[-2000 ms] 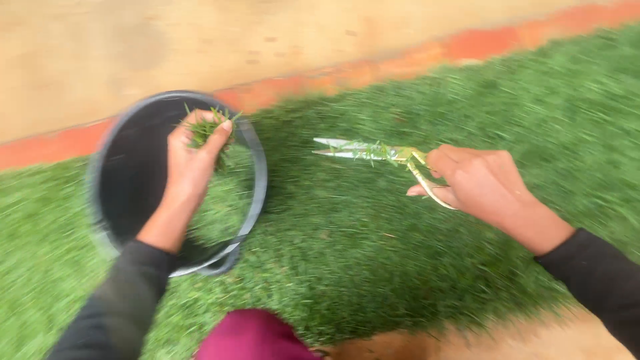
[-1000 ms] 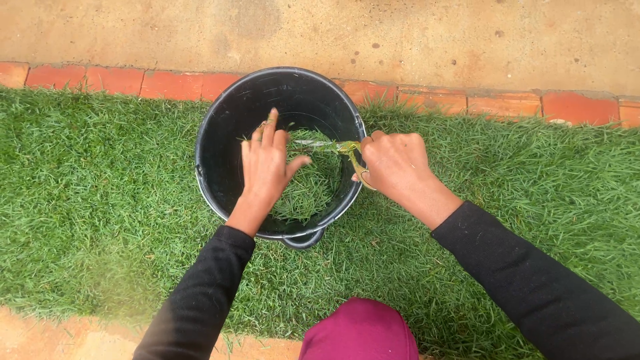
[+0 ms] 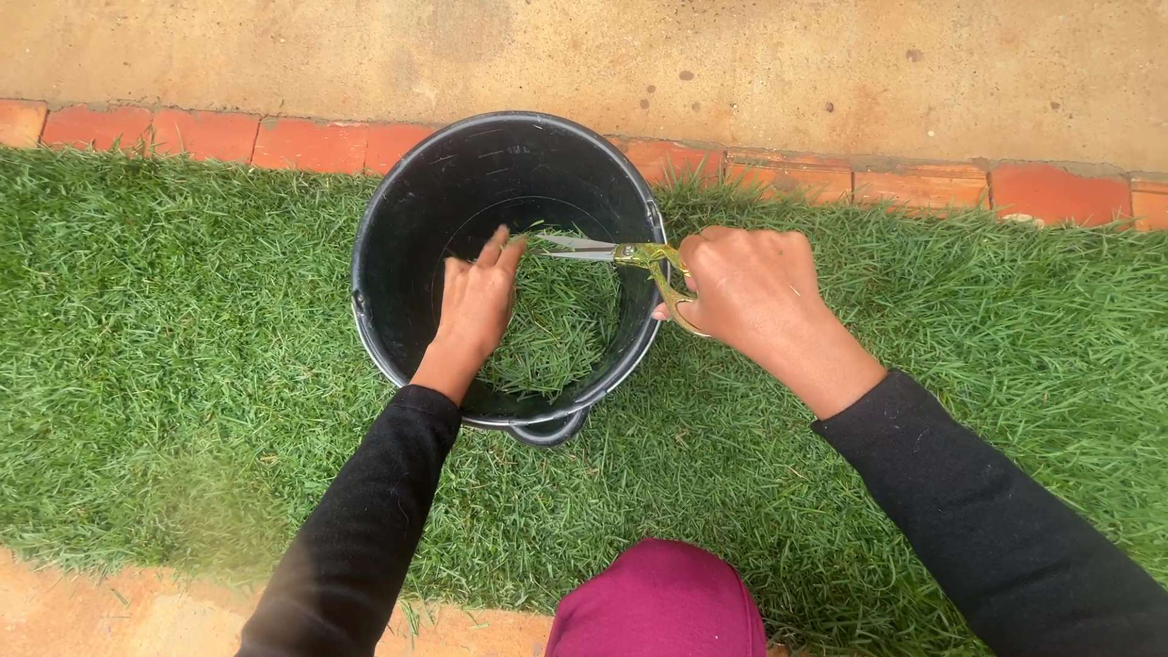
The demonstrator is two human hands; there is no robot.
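Note:
A black plastic bucket (image 3: 511,123) stands on the lawn and holds a heap of cut grass (image 3: 552,333). My left hand (image 3: 479,297) is inside its mouth over the clippings, with the fingertips close to the tips of the scissors; whether blades of grass are between the fingers is hard to tell, as they are blurred. Gold-handled scissors (image 3: 630,254) are in my right hand (image 3: 757,287), just past the bucket's right rim. Their steel blades point left over the bucket and look slightly apart.
Green lawn (image 3: 192,347) surrounds the bucket. A row of red bricks (image 3: 310,146) edges it at the top, with a tan concrete surface (image 3: 776,73) beyond. At the bottom are a knee in magenta cloth (image 3: 662,602) and a tan paved strip (image 3: 109,611).
Two seconds ago my left hand held a tuft of grass over the bucket; that tuft no longer shows. The scissors, then over the lawn, have come over the bucket. The view has shifted.

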